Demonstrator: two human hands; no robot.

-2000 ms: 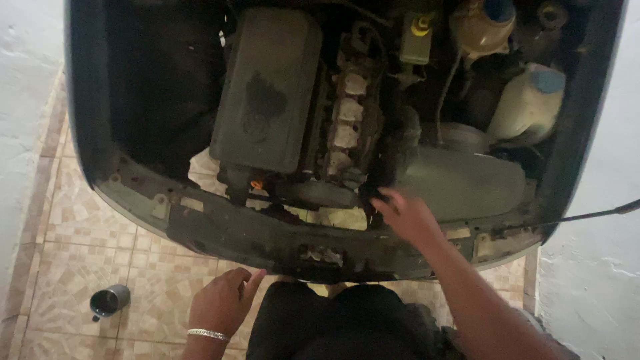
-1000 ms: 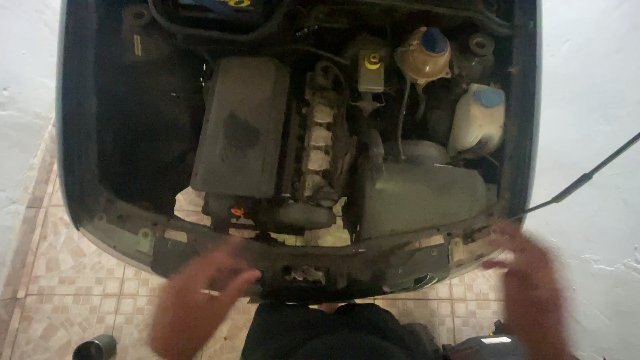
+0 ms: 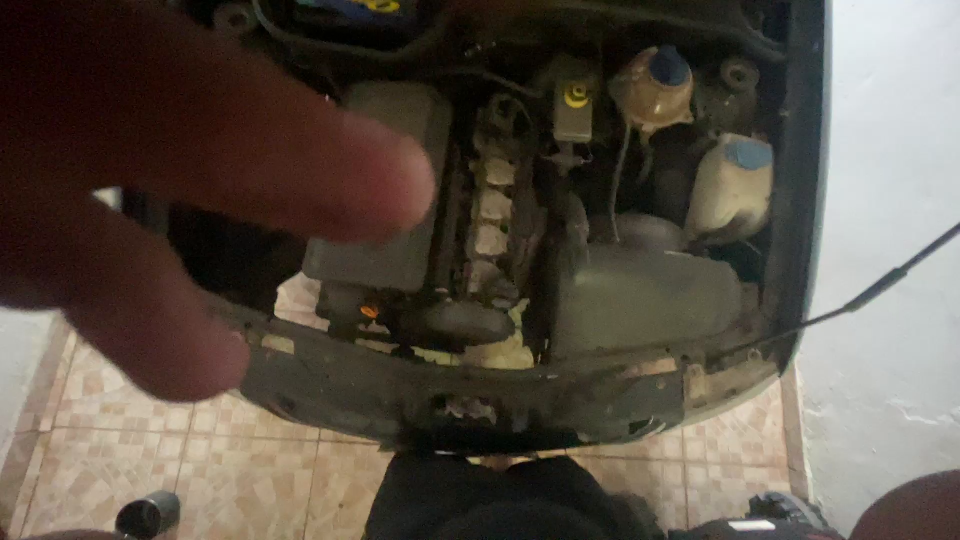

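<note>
My left hand (image 3: pixel 300 195) is blurred and very near the camera at the left, its fingers apart and holding nothing. It covers part of a car's engine bay. Behind the fingertips lies a dark plastic engine cover (image 3: pixel 375 262), beside a row of pale-topped engine parts (image 3: pixel 492 206). A large grey plastic housing (image 3: pixel 645 304) sits at the front right of the bay. Behind it are a blue-capped expansion tank (image 3: pixel 652 94), a pale fluid reservoir (image 3: pixel 731 191) and a small reservoir with a yellow cap (image 3: pixel 574 105). My right hand is out of view; bare skin shows at the bottom right edge.
The car's front crossmember (image 3: pixel 345 390) runs close before my dark clothing (image 3: pixel 510 499). A dark cylindrical cup (image 3: pixel 148 514) lies on the tiled floor (image 3: pixel 247 480). A thin dark rod (image 3: pixel 885 285) reaches right from the car's front corner, near a white wall (image 3: pixel 885 150).
My right hand was at the bay's front edge, then lifted off it, and has left the view. My left hand has risen from the front edge to very near the camera.
</note>
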